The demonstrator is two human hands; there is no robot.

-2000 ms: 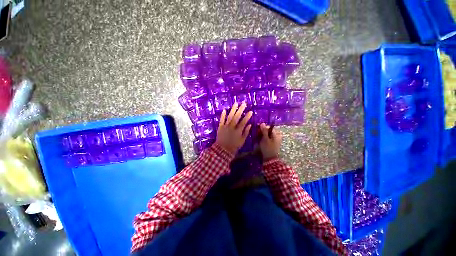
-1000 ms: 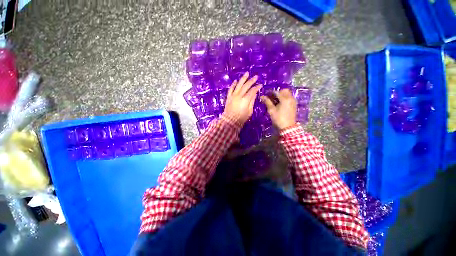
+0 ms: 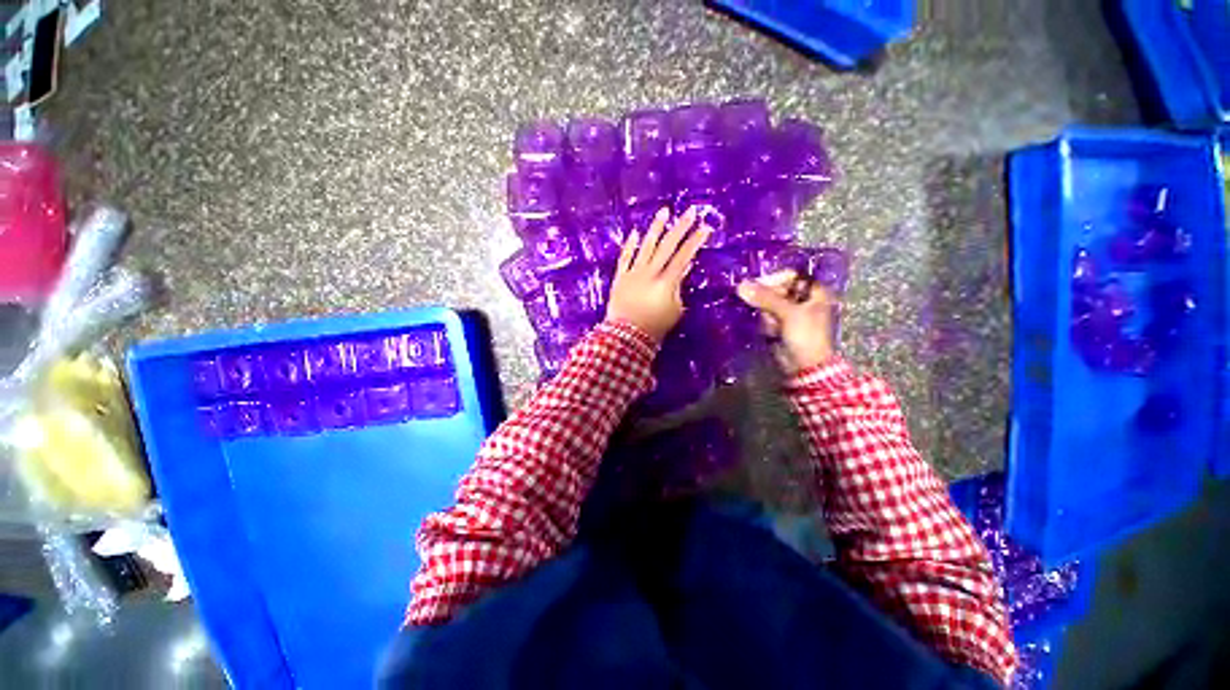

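Many translucent purple cube-shaped parts (image 3: 648, 155) lie side by side in a loose block on the speckled table. My left hand (image 3: 650, 287) lies flat over the middle of the block, fingers spread and pointing away from me; no held part shows. My right hand (image 3: 796, 307) is at the block's right side, fingers curled, with a small dark tool (image 3: 803, 286) between them, mostly hidden. The blue tray (image 3: 344, 539) at the left holds two purple rows at its far end.
A blue supply tray (image 3: 1045, 404) with jumbled purple parts stands at the right. A bin of glittering purple bits (image 3: 1039, 586) is low at the right. Crinkled clear bags (image 3: 88, 317), a yellow bag (image 3: 81, 438) and a pink item (image 3: 27, 223) lie at the left.
Both hands have moved away from me over the block since two seconds ago. My right hand has also moved right, widening the gap between the hands.
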